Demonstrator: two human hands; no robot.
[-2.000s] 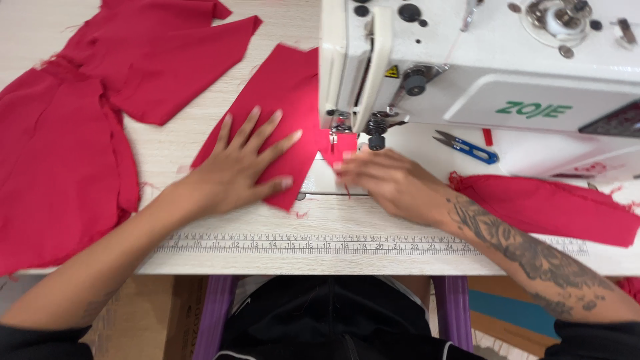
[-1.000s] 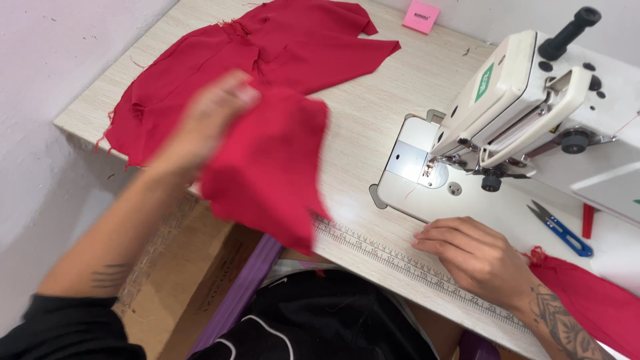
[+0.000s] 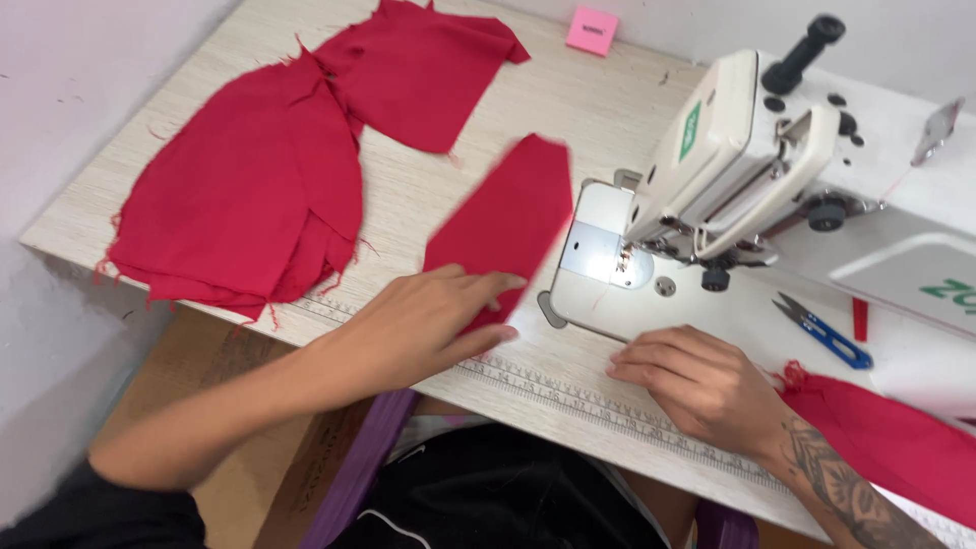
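Note:
My left hand (image 3: 450,320) lies over the lower end of a red fabric piece (image 3: 507,206), thumb and fingers spread a little; whether it grips the cloth is unclear. That piece lies on the table left of the needle plate of a white ZOJE sewing machine (image 3: 877,137). Near the table's front edge, my right hand (image 3: 694,381) rests beside the machine bed with bent fingers, no cloth visible in it. The presser foot (image 3: 625,255) stands over the plate with no fabric under it. Left of these lies a stack of red fabric pieces (image 3: 244,191).
More red fabric (image 3: 419,76) lies at the back. Blue thread snips (image 3: 827,335) and a small red object (image 3: 860,319) lie under the machine arm. Another red piece (image 3: 877,435) is at the right. A pink note pad (image 3: 592,31) sits far back; a printed ruler (image 3: 595,408) follows the front edge.
The view has swung left. A second ago my left hand was raised with a red piece near the stack; now the hand and a red piece are nearer the machine bed. My right hand remains near the bed.

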